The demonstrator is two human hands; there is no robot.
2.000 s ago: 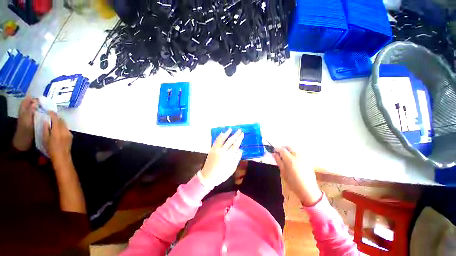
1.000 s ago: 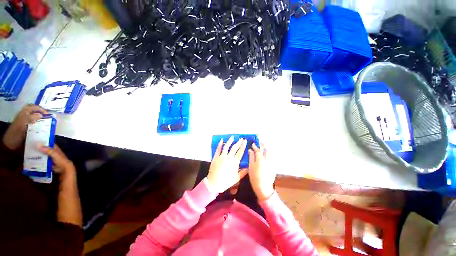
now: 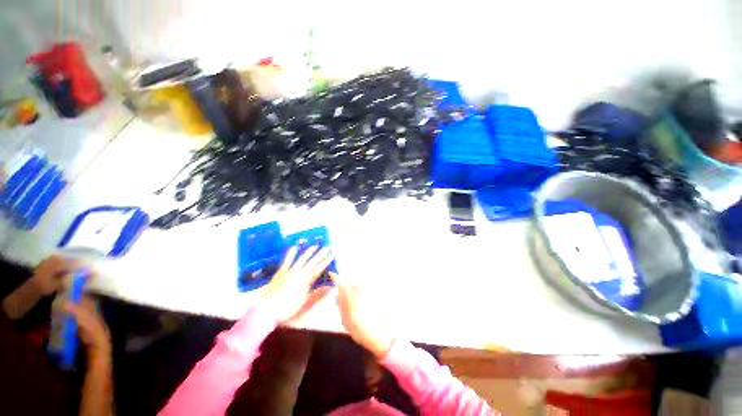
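A blue tray (image 3: 309, 237) lies flat on the bench near its front edge. My left hand (image 3: 294, 283) rests over it with the fingers spread and hides much of it. My right hand (image 3: 355, 309) is at its right side, with the fingertips near its lower right corner; blur hides whether they grip anything. A second blue tray (image 3: 259, 253) lies against its left side, with a dark cable at its lower end. The whole view is blurred.
A black cable pile (image 3: 325, 146) and stacked blue trays (image 3: 494, 150) stand behind. A phone (image 3: 462, 213) lies before the stacks. A grey basket (image 3: 543, 244) holds white-faced packs at right. At left, another person's hands (image 3: 89, 321) hold a pack near a pack stack (image 3: 104, 230).
Both my hands and the tray have moved left, beside the second tray. The view has tilted up, showing more of the wall and the bench's back. The neighbour's pack has turned edge-on.
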